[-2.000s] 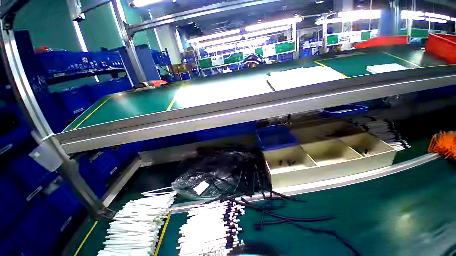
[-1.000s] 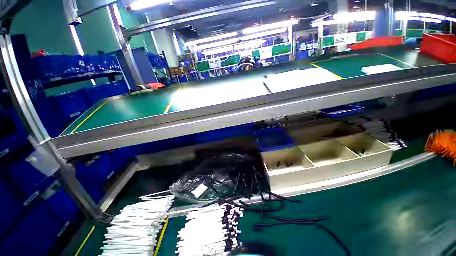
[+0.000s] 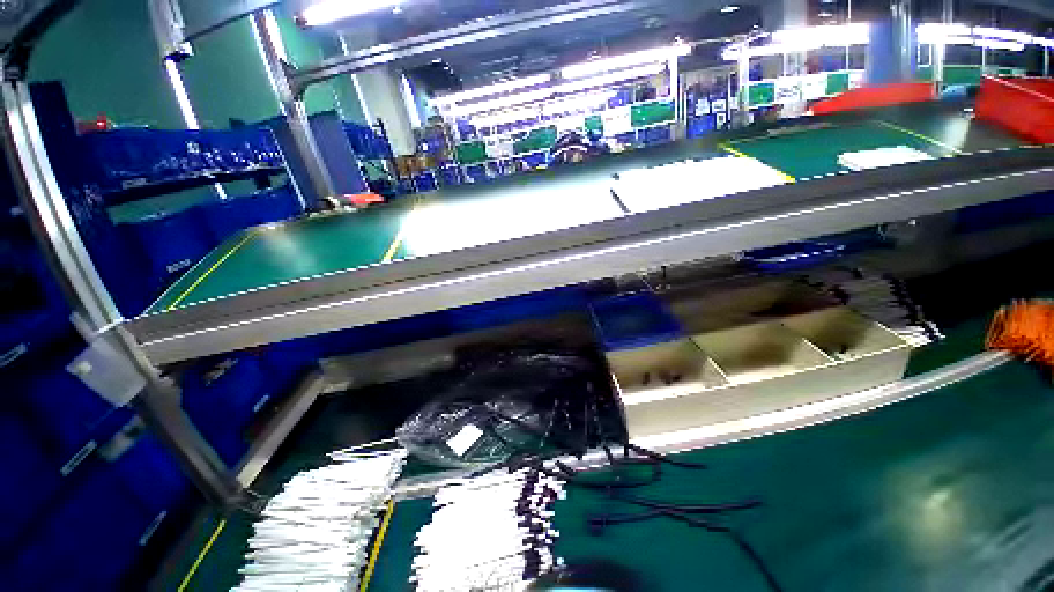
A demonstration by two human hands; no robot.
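Neither of my hands can be made out. A pile of white wire pieces lies in a dense row at the lower left. A second pile of white pieces, with black ends on its right side, lies beside it across a yellow line. Behind them is a crumpled plastic bag with dark contents and a pale label. Loose black wires lie on the green surface right of the piles. A dark rounded shape is cut off by the bottom edge; I cannot tell what it is.
A cream divided tray with a few dark parts stands behind the metal bench edge, beside a small blue bin. Orange wires lie at far right. A raised metal-edged green line crosses above. Blue bins stand at left.
The view has shifted very slightly. The loose black wires at lower right lie a little differently in the picture. No hand has come in.
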